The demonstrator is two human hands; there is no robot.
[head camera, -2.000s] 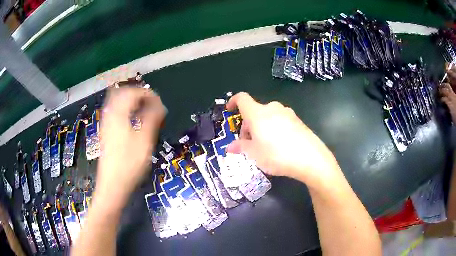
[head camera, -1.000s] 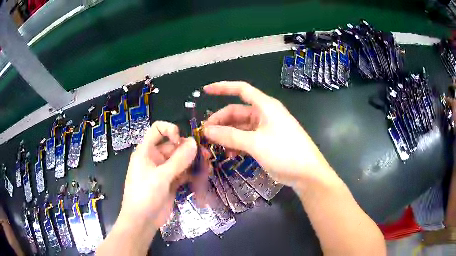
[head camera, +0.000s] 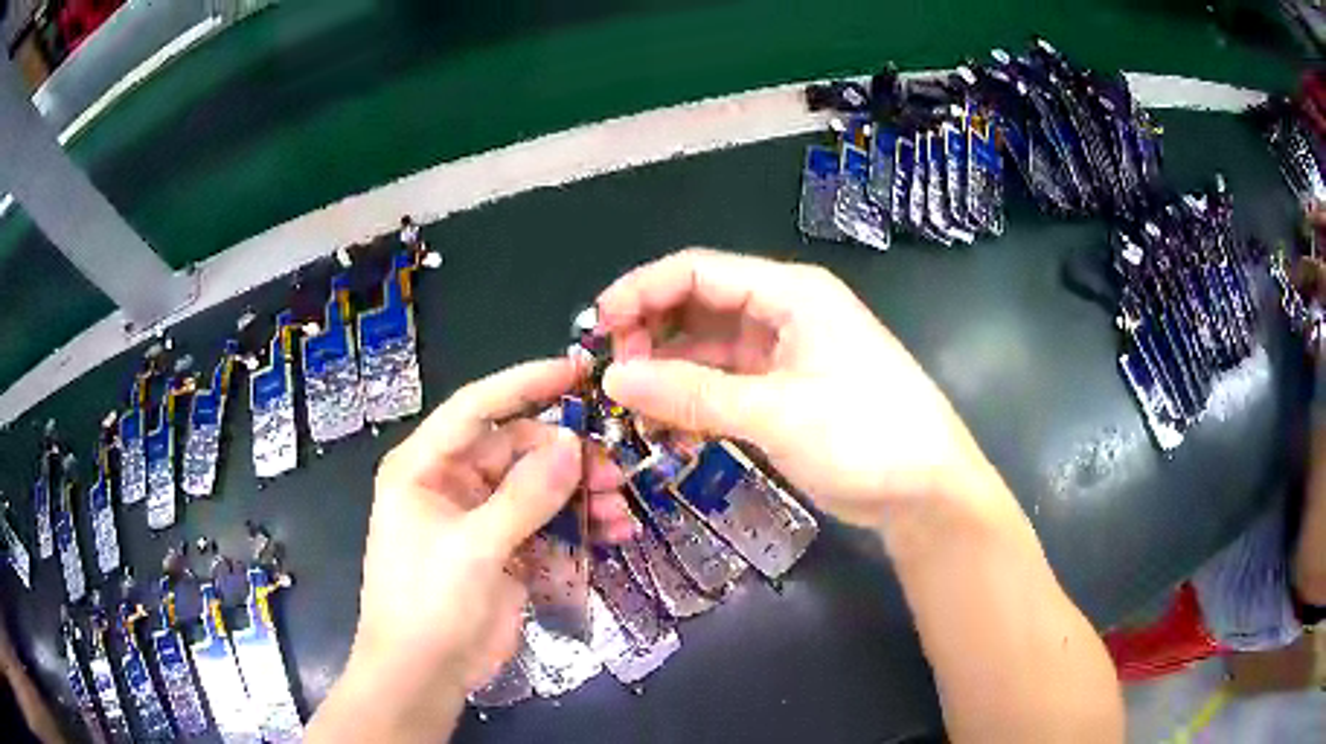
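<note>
My left hand (head camera: 473,502) holds a phone mainboard (head camera: 572,417) between thumb and fingers, its blue part showing by the thumb and much of it hidden. My right hand (head camera: 771,378) pinches the small dark and white parts (head camera: 586,323) at the board's top end with thumb and index finger. The two hands almost touch there. Below them the working pile of boards (head camera: 749,512) fans out on the dark surface, silver lower parts towards me, partly covered by my hands.
Laid-out boards (head camera: 274,414) stand in two slanted rows at left. Stacked boards (head camera: 931,182) lie at upper right, with another stack (head camera: 1185,320) at right. A pale rail (head camera: 480,178) and grey post (head camera: 95,196) border the bench. Parts of another person (head camera: 1313,538) show at the right edge.
My left hand came from the left row to the middle and took hold of a board. A board was added to the upper row's right end. My right thumb and index finger closed on the board's top end.
</note>
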